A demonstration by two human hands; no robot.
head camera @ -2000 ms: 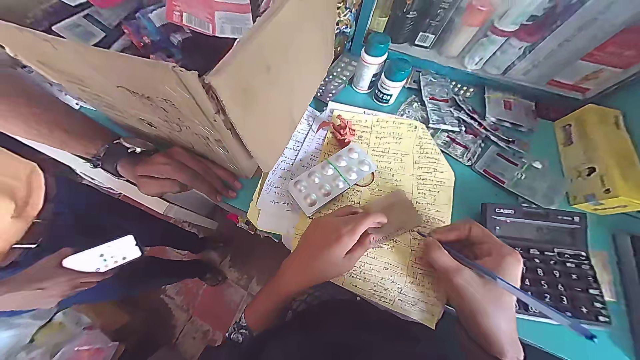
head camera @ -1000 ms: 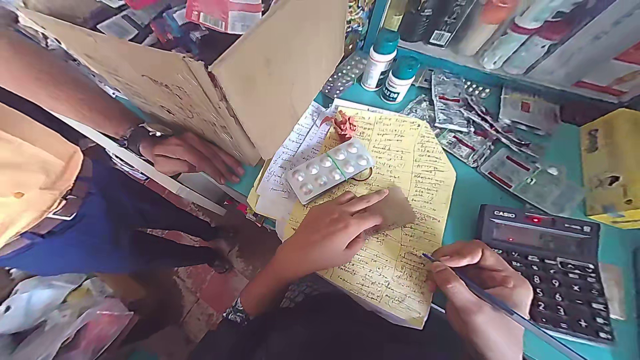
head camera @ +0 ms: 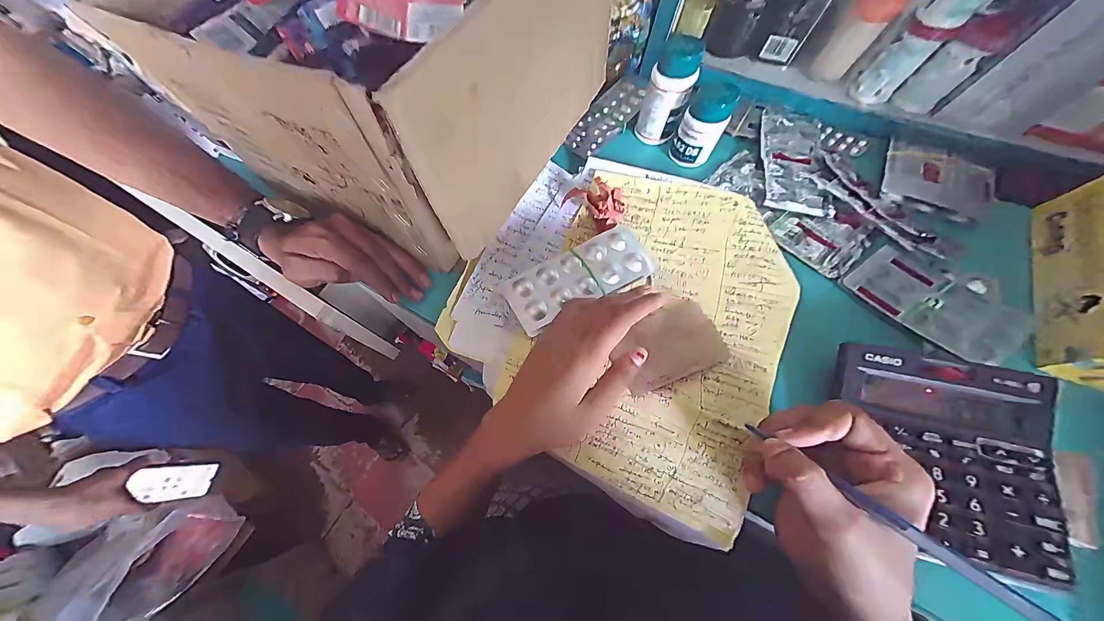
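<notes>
My left hand [head camera: 578, 371] rests on a small piece of brown cardboard [head camera: 681, 345], fingers spread over its left part. Under the cardboard lies a yellow sheet covered in handwriting [head camera: 742, 250]. My right hand [head camera: 837, 492] grips a dark blue pen [head camera: 914, 535], its tip at the sheet's right edge. A blister pack of tablets with a green band [head camera: 582, 276] lies just beyond my left fingers, and a crumpled red wrapper [head camera: 599, 203] is behind it. White handwritten sheets [head camera: 517, 250] stick out at the left. A black Casio calculator [head camera: 957, 466] sits right of my right hand.
An open cardboard box [head camera: 509, 112] of packets stands at the back left. Two teal-capped bottles [head camera: 700, 129], several medicine strips [head camera: 897, 285] and a yellow box [head camera: 1069, 276] are on the teal counter. Another person's hand [head camera: 336, 254] rests on the counter's left edge; their other hand holds a white blister pack [head camera: 172, 483].
My right hand with the pen has drawn away from the cardboard toward the sheet's lower right edge. My left fingers have shifted over the cardboard.
</notes>
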